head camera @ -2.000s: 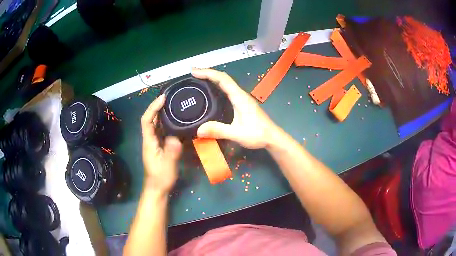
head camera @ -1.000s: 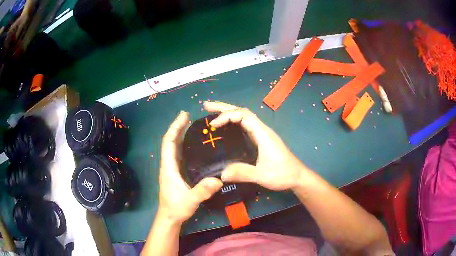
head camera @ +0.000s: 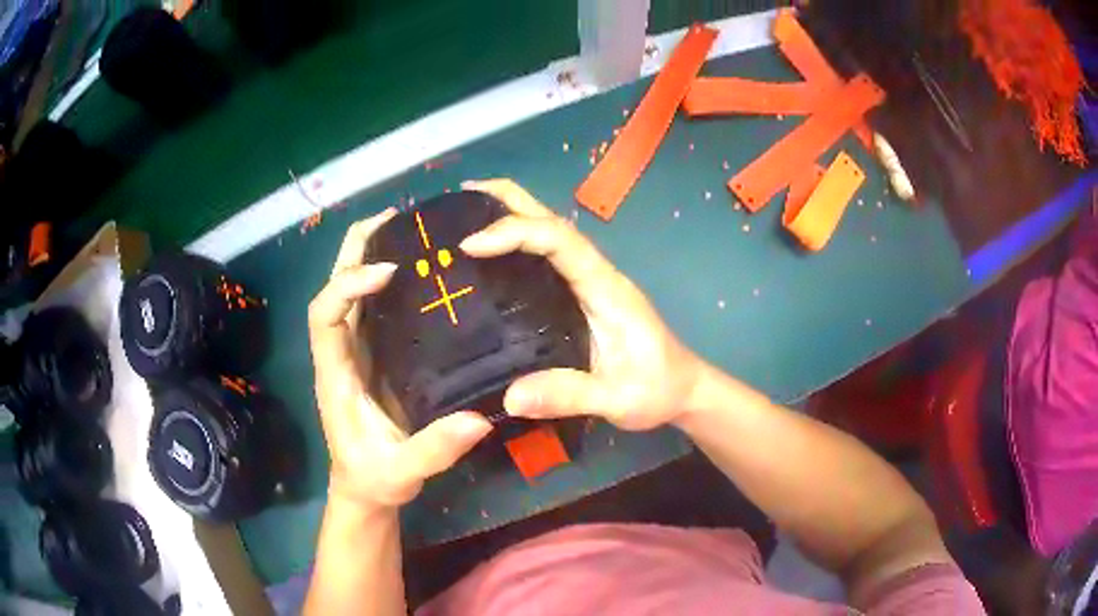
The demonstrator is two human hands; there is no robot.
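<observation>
A round black speaker unit (head camera: 482, 325) is held between both my hands over the bench's near part, its side with orange button marks facing up. My left hand (head camera: 373, 373) grips its left side, thumb at the lower edge. My right hand (head camera: 620, 337) grips its right side, fingers on top and thumb at the lower edge. An orange strap (head camera: 537, 452) sticks out below the speaker; the rest of it is hidden. The logo end face is not visible.
Two speaker units, upper (head camera: 169, 315) and lower (head camera: 193, 448), stand at left beside the parts tray (head camera: 223, 566) with black rings (head camera: 96, 542). Loose orange straps (head camera: 648, 120) lie at right, near a white-tipped tool (head camera: 893, 166) and an orange pile (head camera: 1023, 72). A person's pink sleeve shows far right.
The speaker has been turned from its logo face to its button side, then raised slightly and moved left. Both hands stay around it. The strap below now shows only a short piece.
</observation>
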